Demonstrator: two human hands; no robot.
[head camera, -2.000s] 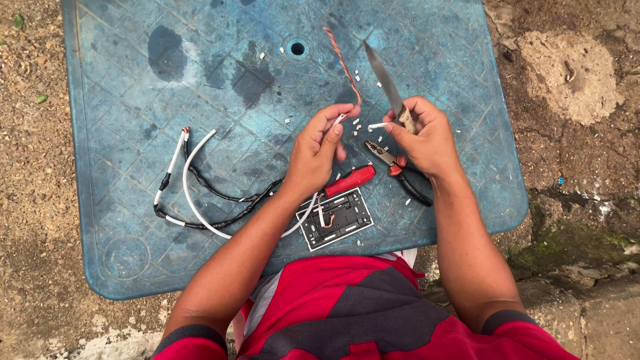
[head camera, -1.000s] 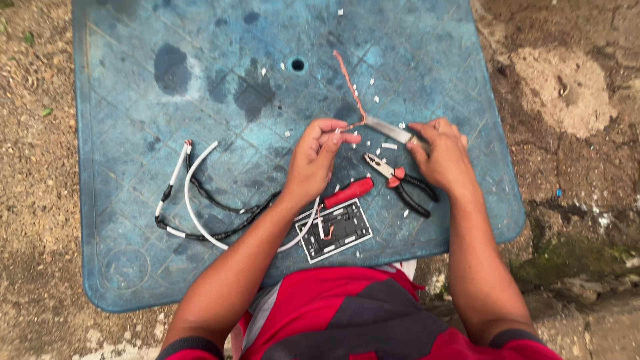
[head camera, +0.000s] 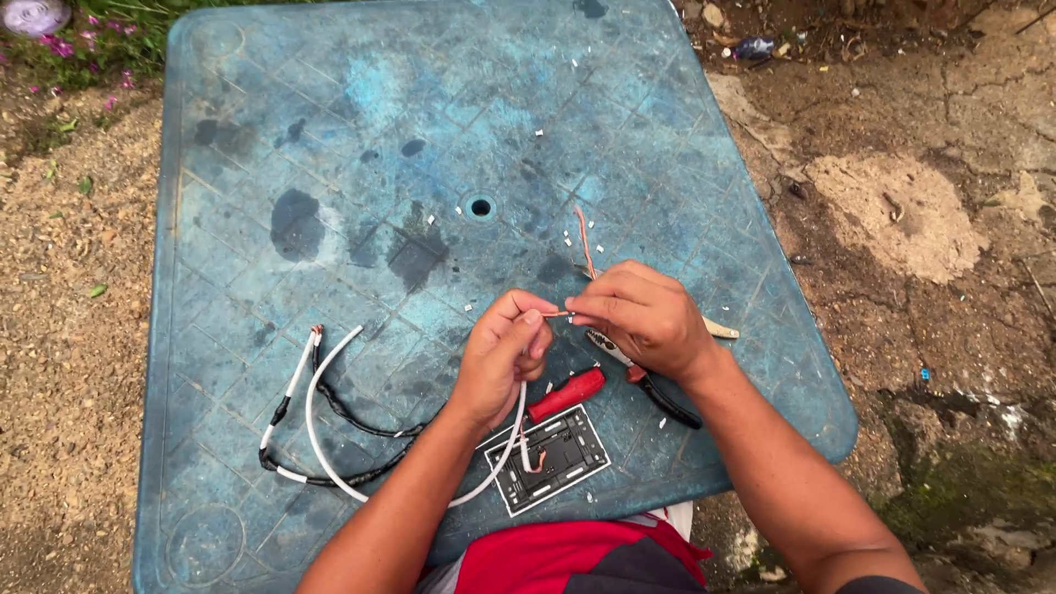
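Observation:
My left hand (head camera: 505, 355) pinches a white insulated wire (head camera: 518, 425) near its bared copper end. The fingertips of my right hand (head camera: 639, 318) are closed on the copper strands (head camera: 558, 313) between the hands. A length of twisted copper wire (head camera: 584, 239) rises beyond my right fingers. Under my right hand lie the combination pliers (head camera: 664, 404), jaws partly hidden, and a knife with a pale handle (head camera: 720, 329), its middle hidden. A red screwdriver handle (head camera: 567, 394) lies beside a black frame with a white edge (head camera: 549, 460), near my left wrist.
White wire with black tape (head camera: 285, 408) curves over the left part of the blue plastic table (head camera: 346, 206). Small white insulation scraps (head camera: 539, 133) are scattered about. The table has a round hole (head camera: 480, 208) near its middle. Rough ground (head camera: 891, 214) surrounds it.
The knife has left my right hand and lies on the table. My right hand has moved left to the copper strands beside my left hand. The view now takes in more of the table's far side.

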